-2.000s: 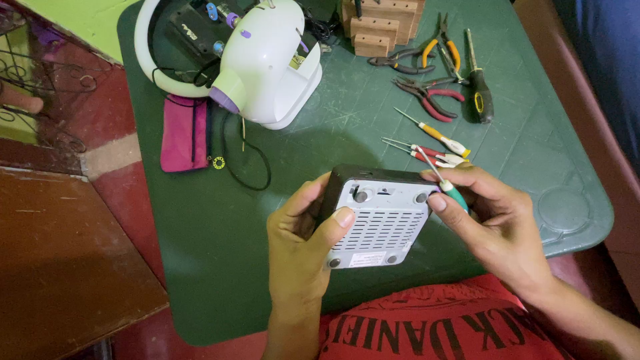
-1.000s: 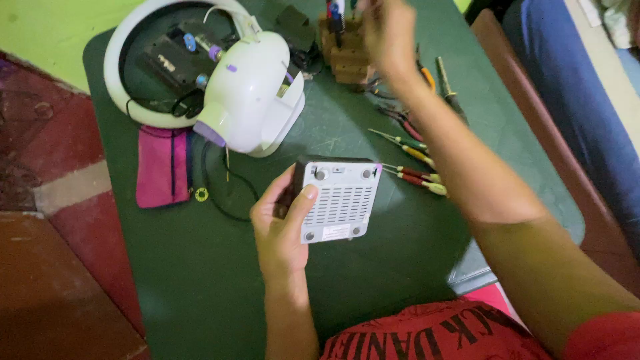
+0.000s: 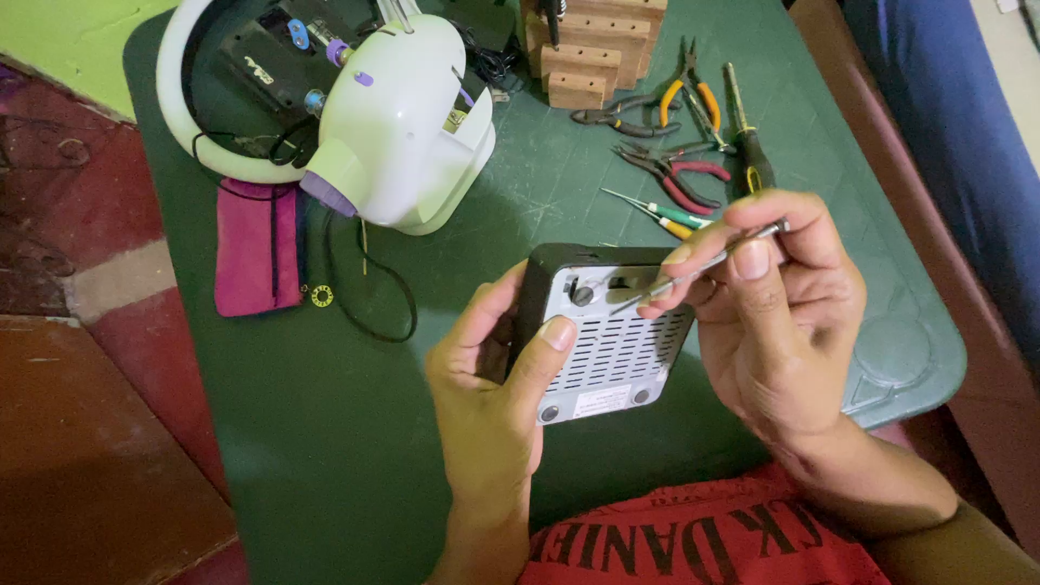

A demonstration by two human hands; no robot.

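Note:
My left hand (image 3: pixel 496 366) holds a small black box with a light grey slotted underside (image 3: pixel 626 353) by its left edge, thumb on the slotted face. The underside has round feet near its corners and a printed label. In my right hand (image 3: pixel 780 309) is a thin metal precision screwdriver (image 3: pixel 715 260), pinched between thumb and fingers. Its tip is over the upper part of the underside, near a round foot; whether it touches cannot be told. My right fingers hide the box's upper right corner.
A white mini sewing machine (image 3: pixel 398 122), a ring light (image 3: pixel 175 97) and a magenta pouch (image 3: pixel 256 252) are at the left. Behind the box stands a stepped wooden tool holder (image 3: pixel 593 57). Pliers (image 3: pixel 678 175), a larger screwdriver (image 3: pixel 747 130) and slim tools (image 3: pixel 666 215) lie on the green table (image 3: pixel 349 455).
The green-handled tool first in my right hand now lies beside the other slim tools. My right hand has come back from the wooden holder to the box with a metal screwdriver.

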